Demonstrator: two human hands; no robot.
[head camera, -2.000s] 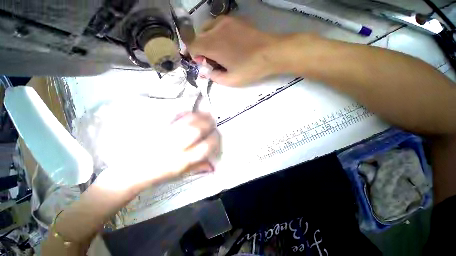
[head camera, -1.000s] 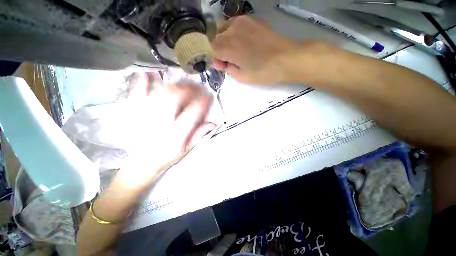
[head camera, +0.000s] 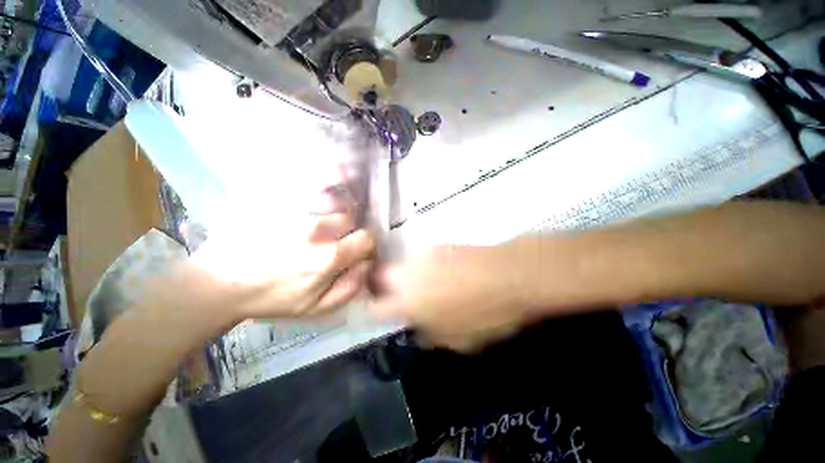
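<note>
A pale fabric piece (head camera: 348, 149), washed out by glare, runs from the needle area (head camera: 395, 131) of the sewing machine (head camera: 172, 41) down towards my hands. My left hand (head camera: 312, 276) pinches its near end with bent fingers. My right hand (head camera: 443, 294) is blurred, close beside my left fingertips, in front of the needle area. Its fingers are curled, but the blur hides whether they hold the fabric. The cream knob (head camera: 366, 81) is on the machine head above the foot.
A white marking pen (head camera: 570, 61), long silver shears (head camera: 669, 54) and a thin pale-handled tool (head camera: 715, 11) lie at the back right. A pale lamp bar (head camera: 176, 149) and brown cardboard (head camera: 113, 208) are left. A blue bin (head camera: 665, 398) holding pale fabric is at the lower right.
My right hand has come down from beside the machine head to my left hand. My left hand has moved from the table's left part to its front. The view has shifted, showing more behind the lamp.
</note>
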